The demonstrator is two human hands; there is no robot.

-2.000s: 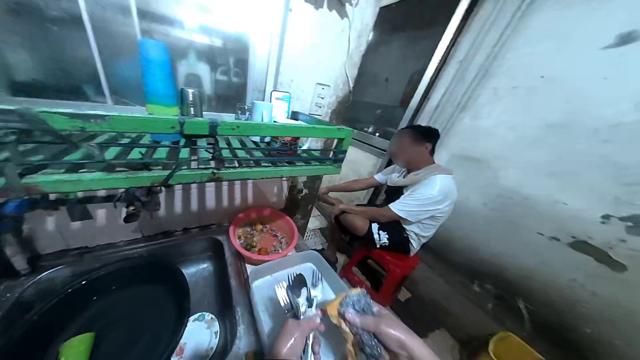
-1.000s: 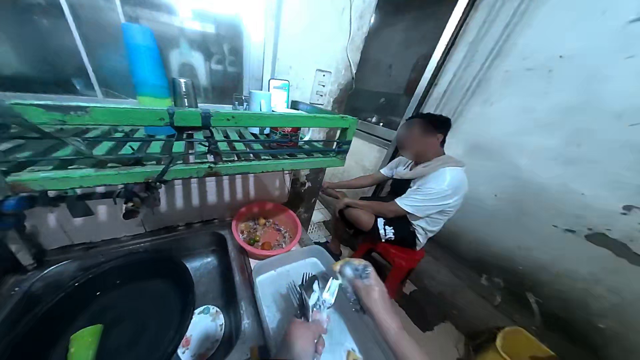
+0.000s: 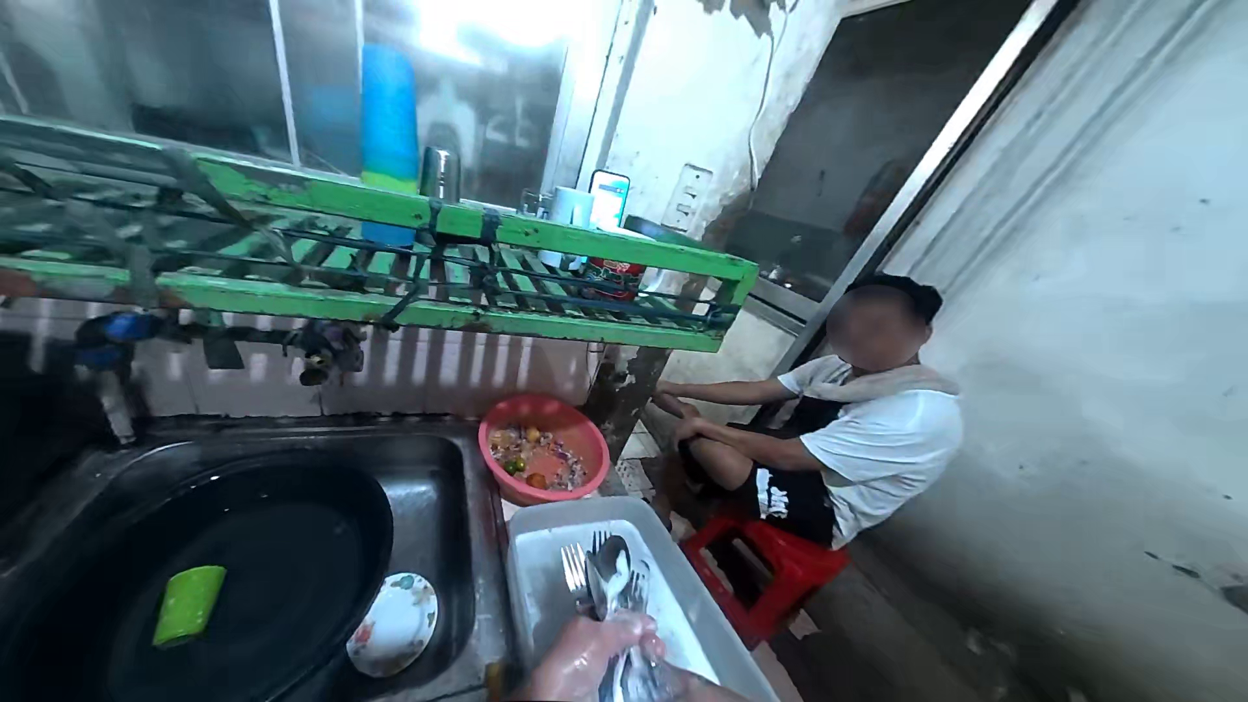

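A bundle of metal forks and spoons (image 3: 612,575) stands upright over a whitish plastic basin (image 3: 556,522). My left hand (image 3: 585,655) is closed around its handles, lathered and wet. My right hand (image 3: 682,678) meets it at the lower handles, fingers curled against them; whether it holds a scrubber is hidden. In the sink to the left, a green plastic cup (image 3: 189,605) lies tilted in a large dark tub of water (image 3: 263,546). A floral plate (image 3: 394,624) rests beside the tub.
A pink bowl with food scraps (image 3: 497,458) sits behind the basin. Above the sink runs a green slatted rack (image 3: 585,239) with stacked blue cups (image 3: 388,117), a metal tumbler, a mug and a phone. Taps hang below it. A seated person (image 3: 877,429) is on a red stool (image 3: 770,575) at right.
My right hand, earlier away to the right of the cutlery, has come in against its handles. The yellow and grey scrubber seen in it two seconds ago no longer shows.
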